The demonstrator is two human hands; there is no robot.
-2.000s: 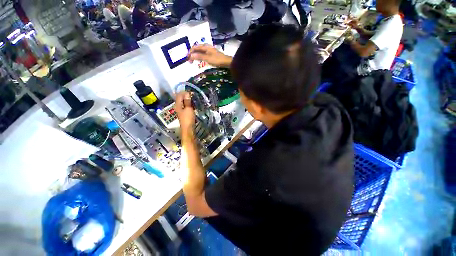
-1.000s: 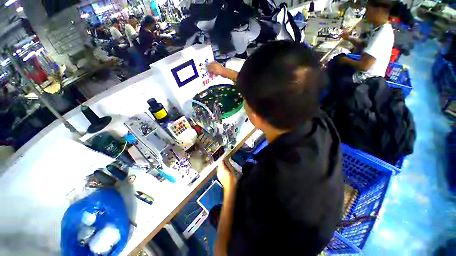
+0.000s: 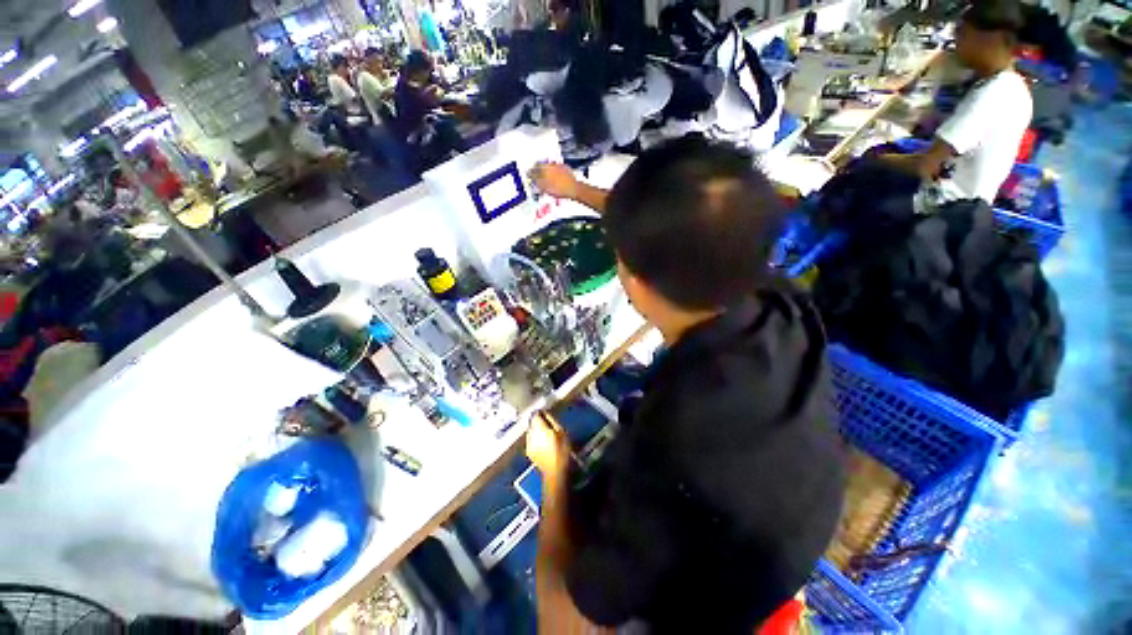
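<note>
Neither of my hands is in the picture. Nearest in front of me, a blue plastic bag [image 3: 236,536] stands open on the white table [image 3: 149,459], with white bags inside. A person in black [image 3: 732,459] stands at the button sewing machine [image 3: 428,335]. One of their hands is at the buttons of the white control box [image 3: 453,205], beside its screen. Their other hand is at the table's front edge. The green bowl feeder [image 3: 596,275] with small buttons is partly hidden behind them.
A black bottle with a yellow label [image 3: 436,275], a thread stand [image 3: 304,293], a keypad [image 3: 482,319] and a small dark tool [image 3: 401,460] are on the table. Blue crates [image 3: 925,434] and dark cloth [image 3: 956,298] are at right. Another person in white [image 3: 987,130] is behind.
The person's nearer hand has dropped from the machine to the table edge; the other has moved from the screen to the box's buttons. The table and bag have shifted right in view.
</note>
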